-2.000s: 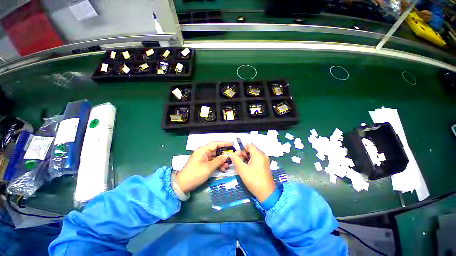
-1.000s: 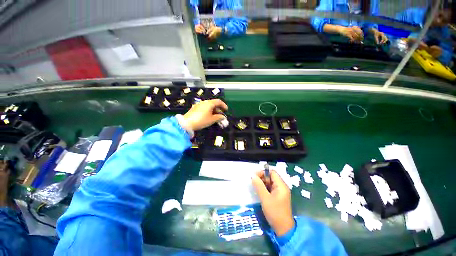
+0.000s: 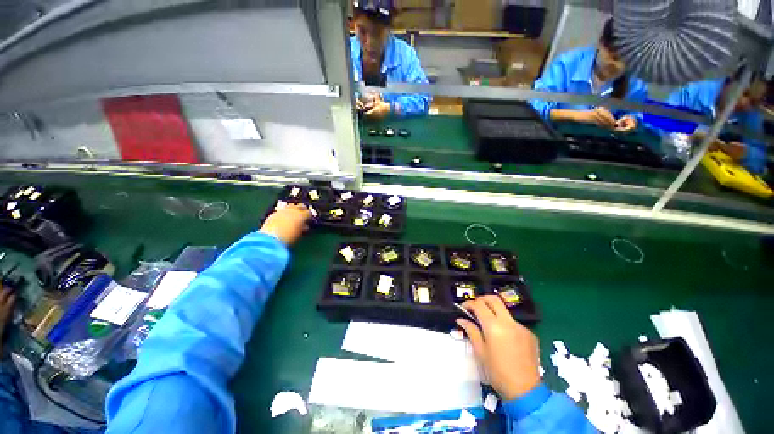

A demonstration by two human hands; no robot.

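Observation:
The near black foam tray holds small black units with gold and white patches in both rows. My left hand is at the left end of the back foam tray; its fingertips overlap the tray, and whether they grip it or a unit cannot be told. My right hand is at the near tray's front right edge, with thin tweezers between its fingertips. The blue adhesive sheet is at the bottom edge, partly cut off. White paper strips lie between it and the near tray.
White liner pieces lie beside the black bin at right, over a long white strip. Bagged parts are at left, with black trays behind. A metal rail runs behind; people in blue smocks sit beyond it.
My left hand has left the near tray's back left pocket, where a unit now sits, and moved to the back tray. My right hand has moved up to the near tray. The view has tilted up.

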